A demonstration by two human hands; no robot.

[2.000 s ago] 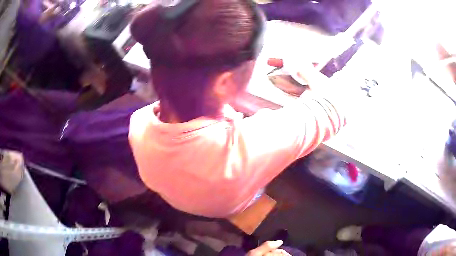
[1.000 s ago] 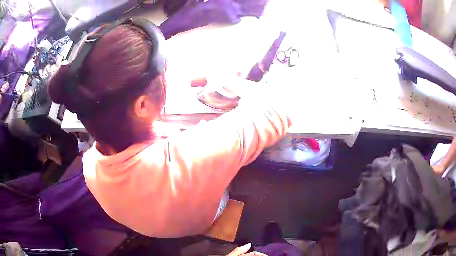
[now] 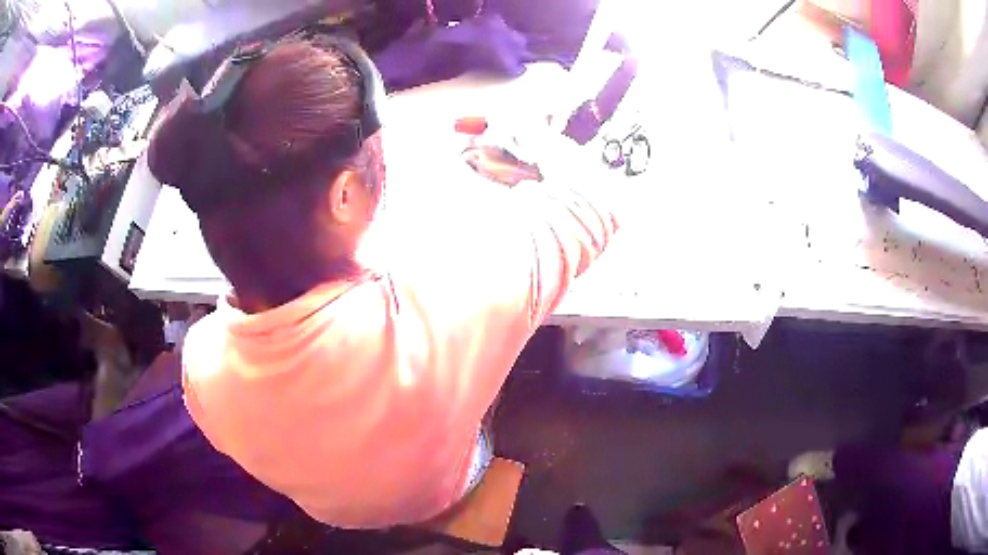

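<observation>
Neither of my hands can be made out; a pale sliver at the bottom edge, near the middle, is too small to name. In front of me a seated person in a pink top (image 3: pixel 325 401) reaches an arm over the white ironing table (image 3: pixel 672 260). A steam iron (image 3: pixel 504 165) with a red-brown part lies flat at that person's hand, which is washed out by glare. A dark purple strip (image 3: pixel 602 103) lies beyond the iron. Small dark-ringed scissors (image 3: pixel 626 152) lie to the right of the iron.
A dark padded board (image 3: pixel 921 184) is at right on the table. A blue bin (image 3: pixel 639 363) with white and red contents sits under the table edge. An orange-brown seat corner (image 3: pixel 493 504) and a red dotted piece (image 3: pixel 785 518) are low. Purple cloth (image 3: pixel 141 444) is at left.
The view has swung right, then slightly back. The hand seen earlier at the bottom edge has almost left the picture. The grey garment heap at lower right is gone from view.
</observation>
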